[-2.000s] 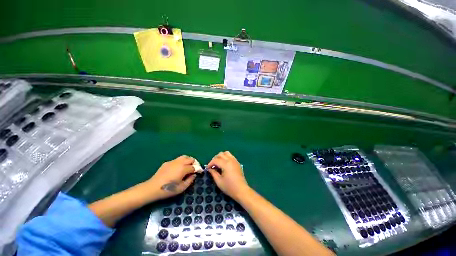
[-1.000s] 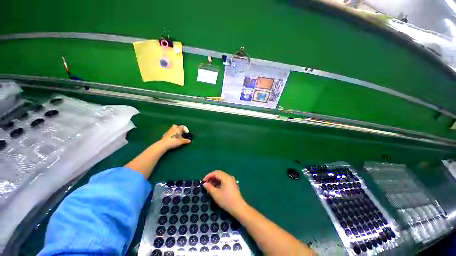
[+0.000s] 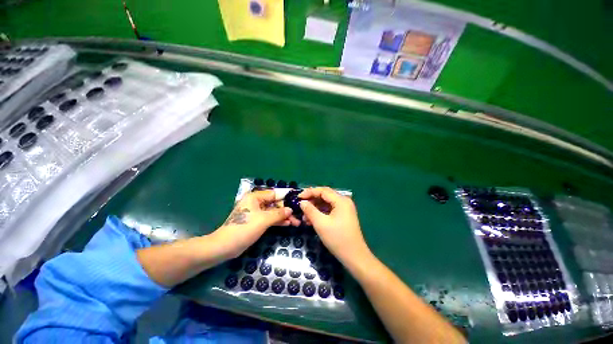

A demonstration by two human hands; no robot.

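A glossy round black part (image 3: 293,201) is held between my two hands, above the upper part of the liner sheet. My left hand (image 3: 254,218) holds it from the left, with a white cover on a fingertip. My right hand (image 3: 331,218) has thumb and fingers at its right side. The clear liner sheet (image 3: 285,304) lies flat below with rows of small black round pads (image 3: 278,286). My hands hide its middle. Whether a pad is between my right fingers cannot be told.
A stack of translucent blister trays (image 3: 144,127) with black discs stands at left. A single black disc (image 3: 438,194) lies right of my hands, beside a spare liner sheet (image 3: 524,259). A greyish sheet (image 3: 591,235) lies far right. A green partition with papers stands behind.
My left hand has come back from the rear of the bench with the black part and joined my right hand over the liner sheet. The view has tilted down.
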